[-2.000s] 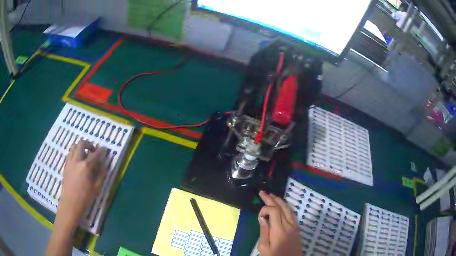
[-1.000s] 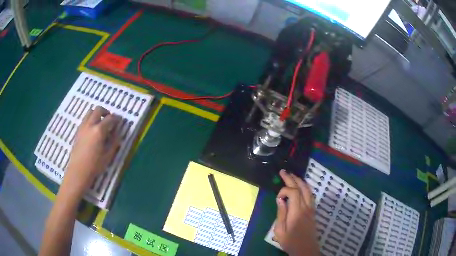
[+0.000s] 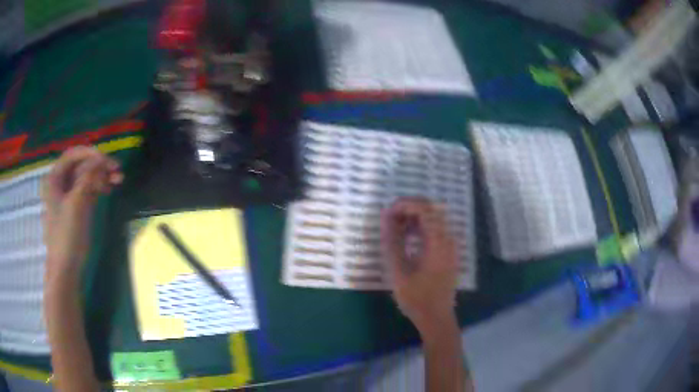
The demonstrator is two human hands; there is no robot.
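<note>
The picture is blurred. My right hand (image 3: 420, 256) is over the white component tray (image 3: 352, 164) right of the fixture, fingers curled down; whether it holds a part cannot be told. My left hand (image 3: 77, 180) is raised beside the left stacked trays (image 3: 19, 260), thumb and fingertips close together; any small component in them cannot be made out. The black test fixture (image 3: 222, 145) stands between the hands towards the back, its red clamp handle (image 3: 181, 24) upright and its silver nest (image 3: 205, 130) below.
A black pen (image 3: 198, 264) lies on the yellow paper (image 3: 153, 260) with the label sheet (image 3: 195, 295). A green area label (image 3: 144, 366) is at the front edge. More trays (image 3: 533, 187) stand right, a rear tray (image 3: 395, 50) behind. A blue object (image 3: 605, 291) is at the right.
The view has swung right. My left hand has lifted off the left tray towards the fixture. My right hand has moved from the fixture base's corner onto the tray at its right.
</note>
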